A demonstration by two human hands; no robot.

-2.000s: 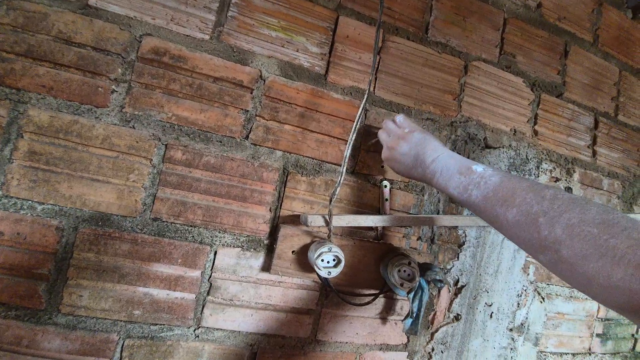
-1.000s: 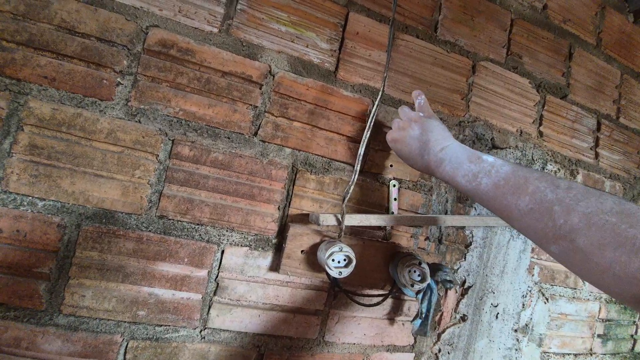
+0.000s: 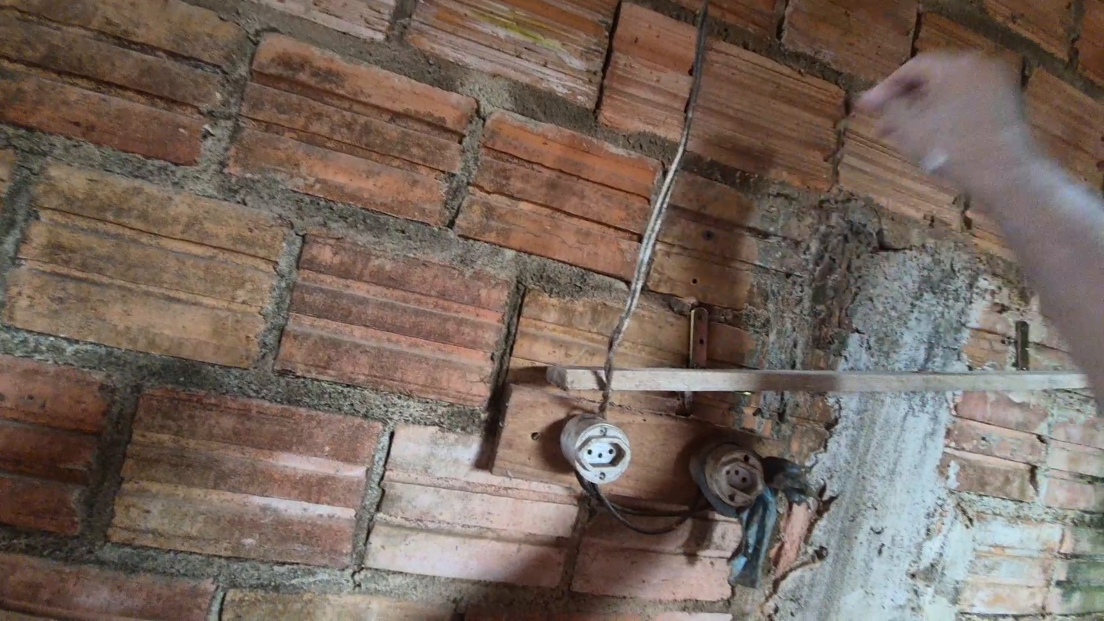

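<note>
My right hand (image 3: 957,121), blurred and dusted with something pale, is raised at the upper right in front of the brick wall. Its fingers look curled; whether they hold anything small cannot be made out. Left of it, a twisted electrical cable (image 3: 660,207) runs down the wall to a round white power socket (image 3: 601,451). A second, dirtier round socket (image 3: 733,476) sits to the right, with blue plastic (image 3: 755,539) hanging beside it. Both are at a wooden board (image 3: 535,431), joined by a dark wire (image 3: 638,523). My left hand is out of view.
A thin wooden shelf edge (image 3: 802,380) crosses the wall above the sockets, by a metal bracket (image 3: 699,341) and another bracket (image 3: 1022,345) farther right. Rough grey mortar (image 3: 888,414) covers a vertical strip of the hollow-brick wall (image 3: 388,319).
My right hand has moved up and to the right, away from the cable and the wall area above the shelf. The cable and sockets remain in place.
</note>
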